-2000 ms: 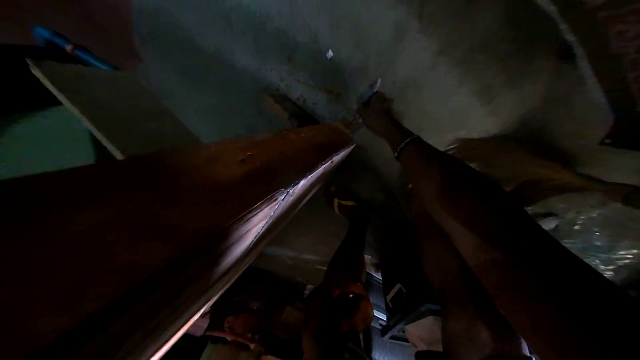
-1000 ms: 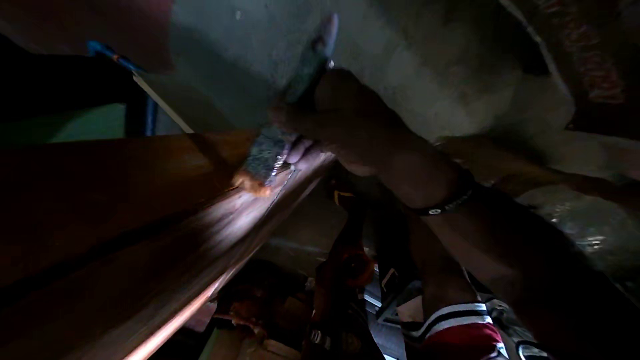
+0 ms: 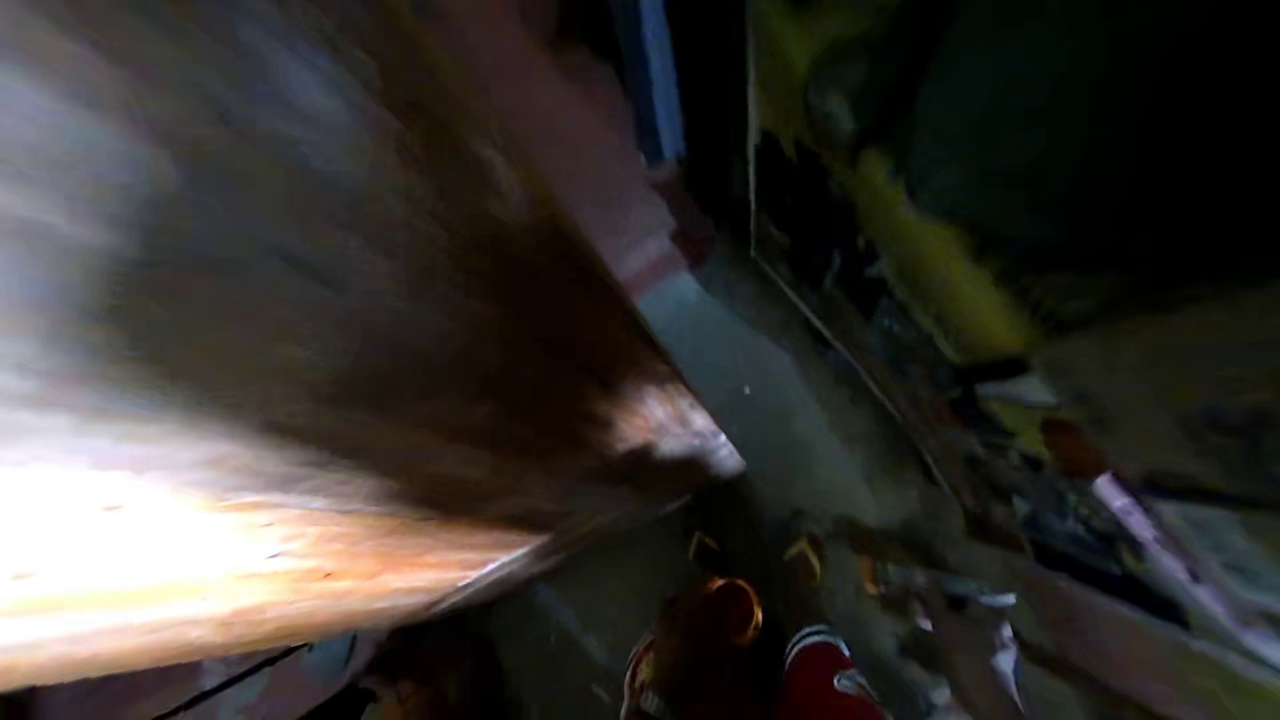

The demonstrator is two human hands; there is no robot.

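A large wooden panel or board [image 3: 560, 400] fills the left side of the head view, its corner pointing toward the middle. Bright light falls along its lower edge at the far left, and the picture is blurred and dark elsewhere. Neither of my hands can be made out in this frame. The flat tool seen a second ago is not visible. My feet in sandals and a red garment with white stripes [image 3: 825, 670] show below the board's corner.
Grey floor [image 3: 760, 390] runs beyond the board's corner. On the right lie mixed items, among them a yellow object [image 3: 935, 260] and a pale bar [image 3: 1150, 530]. A blue upright piece [image 3: 655, 80] stands at the top.
A second ago a hand pressed a flat tool against the wooden edge; hand and tool are now out of view. The view has swung strongly, with the board now larger at left.
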